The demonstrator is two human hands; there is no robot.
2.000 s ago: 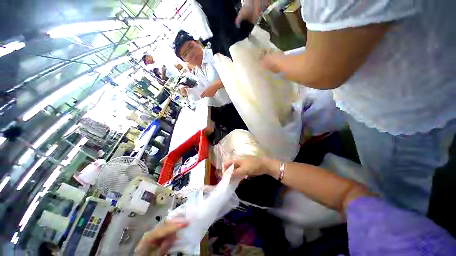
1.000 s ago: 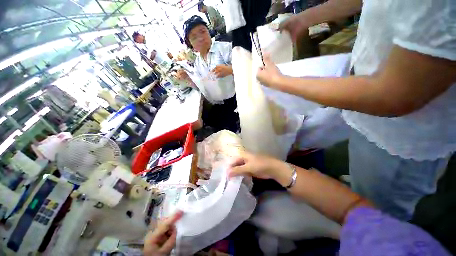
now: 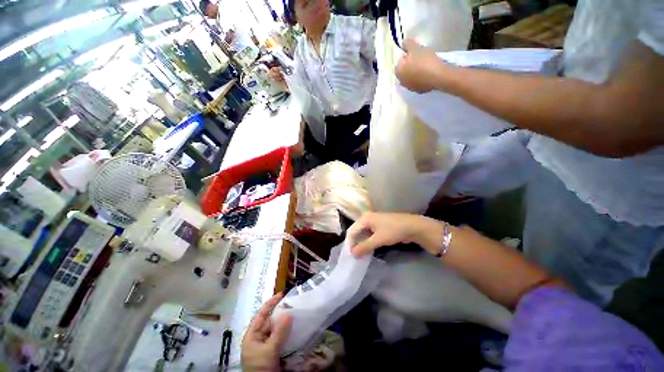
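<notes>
A thin white cut piece (image 3: 327, 294) is stretched between my two hands beyond the table's edge. Its upper edge is curved and shows several short slits or dark gaps. My left hand (image 3: 266, 336) pinches its lower left end between thumb and fingers. My right hand (image 3: 378, 231), with a bracelet at the wrist, pinches its upper right end. The off-white sewing machine (image 3: 164, 269) stands left of my hands, not touched by them.
Black-handled scissors (image 3: 175, 340), a pen (image 3: 191, 327) and a slim black tool (image 3: 226, 350) lie on the machine bed. A red basket (image 3: 247, 179), a fan (image 3: 137, 185) and cream cloth (image 3: 333, 195) are behind. A co-worker's arm (image 3: 524, 102) holds cream cloth at right; another person stands behind.
The white piece has moved slightly right and is now held flatter between my hands, clear of the machine bed. The scissors have come into view. The standing co-worker's arm has risen.
</notes>
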